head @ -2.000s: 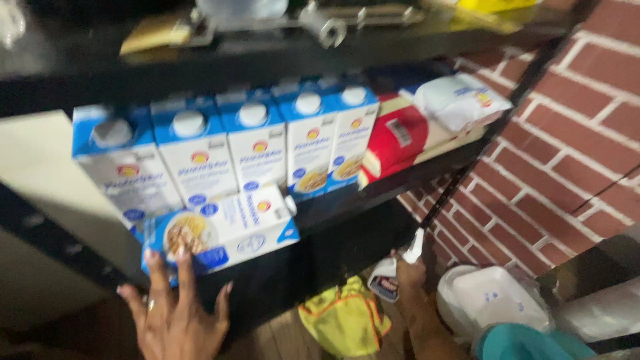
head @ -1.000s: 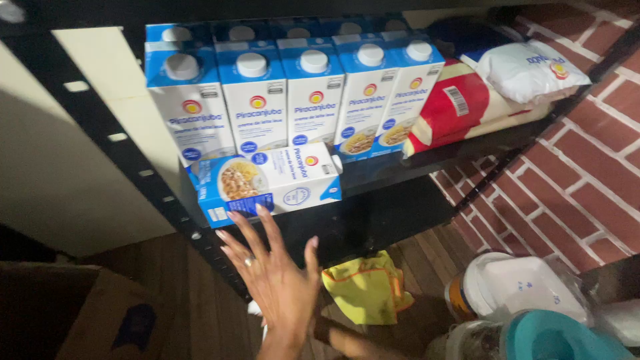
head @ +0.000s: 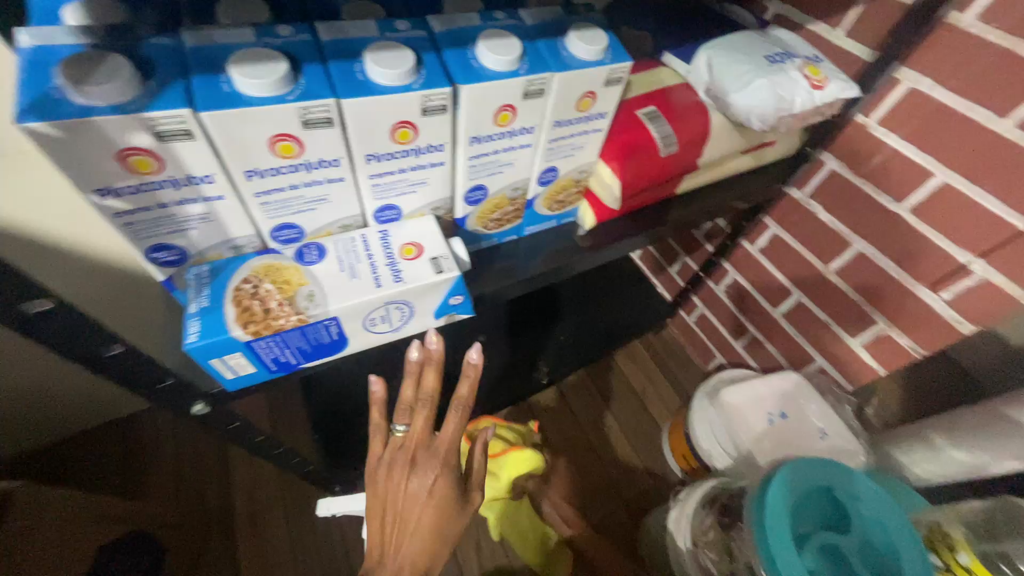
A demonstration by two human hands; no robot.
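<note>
My left hand (head: 424,456), with a ring on one finger, is spread with nothing in it, just below a Piracanjuba cream carton (head: 344,296) that lies on its side at the shelf's front edge. Behind that carton stands a row of upright matching cartons (head: 400,152) with white caps. Lower down, my right hand (head: 552,492) is at a yellow cloth (head: 504,464) with orange edging, its fingers closed on the fabric; the hand is dim and partly hidden.
Right of the cartons lie a red and cream package (head: 656,136) and a white plastic bag (head: 768,76). The black metal shelf (head: 544,264) meets a painted brick wall (head: 920,200). White-lidded tubs (head: 784,416) and a teal container (head: 840,520) stand at the lower right.
My left hand no longer touches the lying carton, as it did two seconds ago. My right hand has taken hold of the yellow cloth, which lay on the floor. The view is closer to the shelf.
</note>
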